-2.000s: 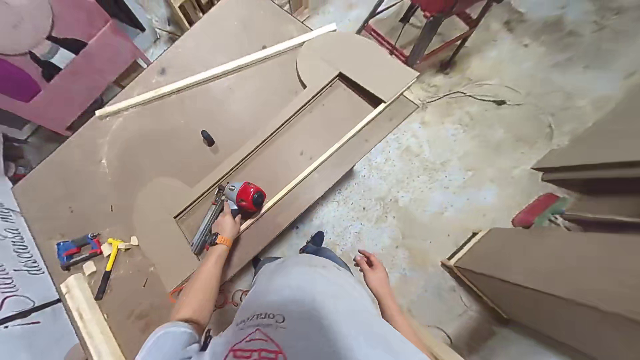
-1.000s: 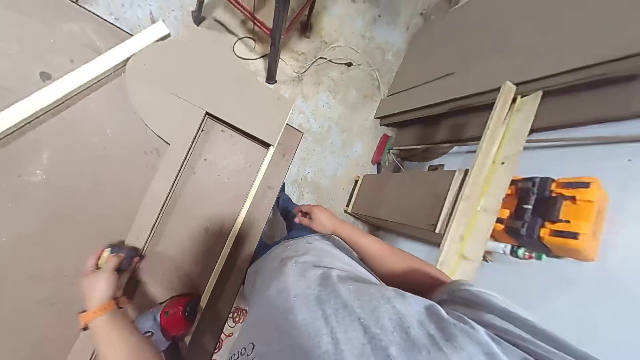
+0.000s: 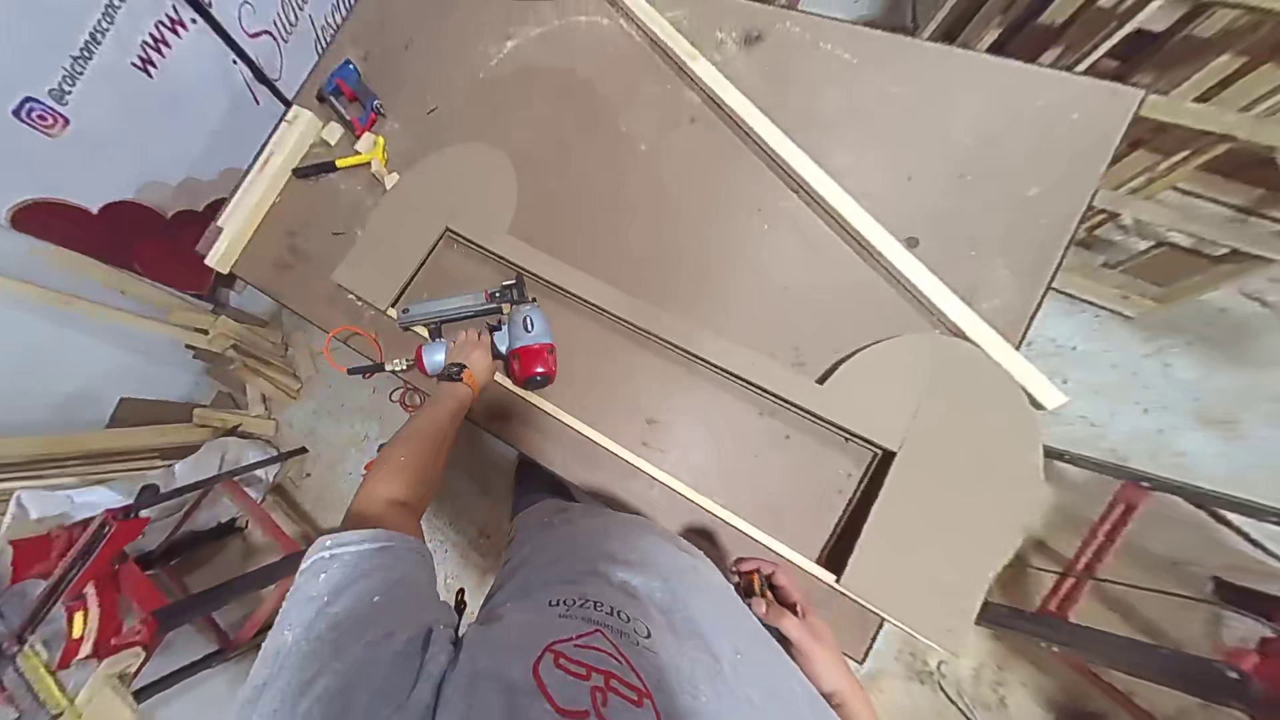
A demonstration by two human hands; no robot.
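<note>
My left hand [image 3: 470, 358] is closed around the handle of a red and grey pneumatic nailer [image 3: 530, 345], which lies over the left end of a frame made of brown fiberboard. A thin pale wood strip [image 3: 660, 470] runs along the frame's near side, just right of the nailer. My right hand [image 3: 785, 600], low beside the near edge of the board, holds a small black and orange tool, probably a tape measure [image 3: 755, 582]. The frame's rounded fiberboard end pieces [image 3: 430, 215] lie to the left and right [image 3: 940, 470].
A long pale wood batten [image 3: 830, 190] crosses the large fiberboard sheet [image 3: 960, 120]. A yellow hammer [image 3: 345, 162], a blue and red tool [image 3: 350, 97] and wood offcuts lie at the left. Red and black metal supports [image 3: 1090, 560] stand at both sides. An orange air hose [image 3: 352, 345] hangs near the nailer.
One second ago my left hand held the small dark tool and my right hand was empty; now the left grips the nailer and the right holds the small tool. The view has turned strongly.
</note>
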